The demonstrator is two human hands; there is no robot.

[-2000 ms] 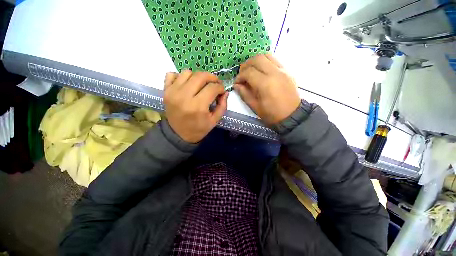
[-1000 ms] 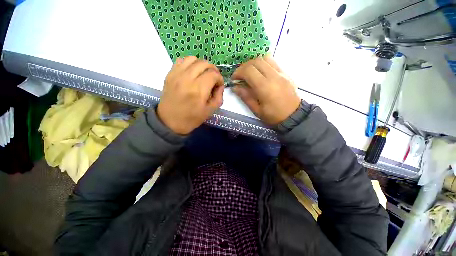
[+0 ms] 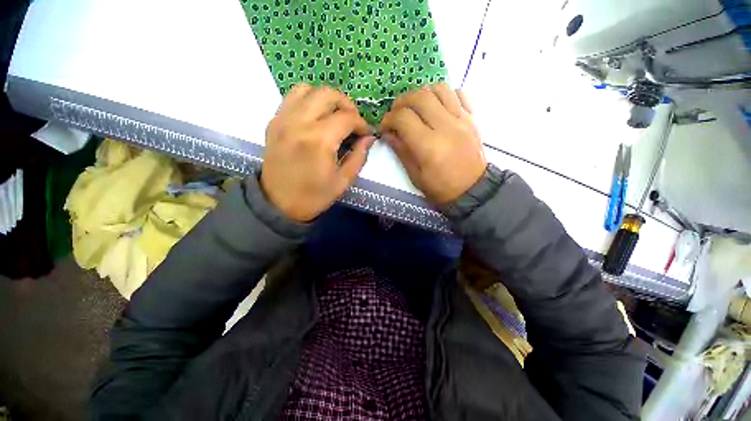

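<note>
A green printed sleeve (image 3: pixel 346 49) with small dark marks lies on the white table, its near end running under my fingers. My left hand (image 3: pixel 313 152) and my right hand (image 3: pixel 435 141) meet at that end, fingertips nearly touching, and both pinch the cloth edge. A thin pale line shows along the edge between the hands. What exactly is between the fingertips is too small and covered to tell.
The sewing machine's presser foot area (image 3: pixel 644 94) is at upper right. Blue-handled snips (image 3: pixel 618 193) and a yellow-and-black screwdriver (image 3: pixel 622 245) lie right of my right hand. The ruler-marked table edge (image 3: pixel 156 136) runs in front. Yellow cloth (image 3: pixel 136 218) hangs below left.
My left hand has moved slightly up and left since the oldest frame. The cloth edge is bunched more between the fingertips. The view has shifted slightly.
</note>
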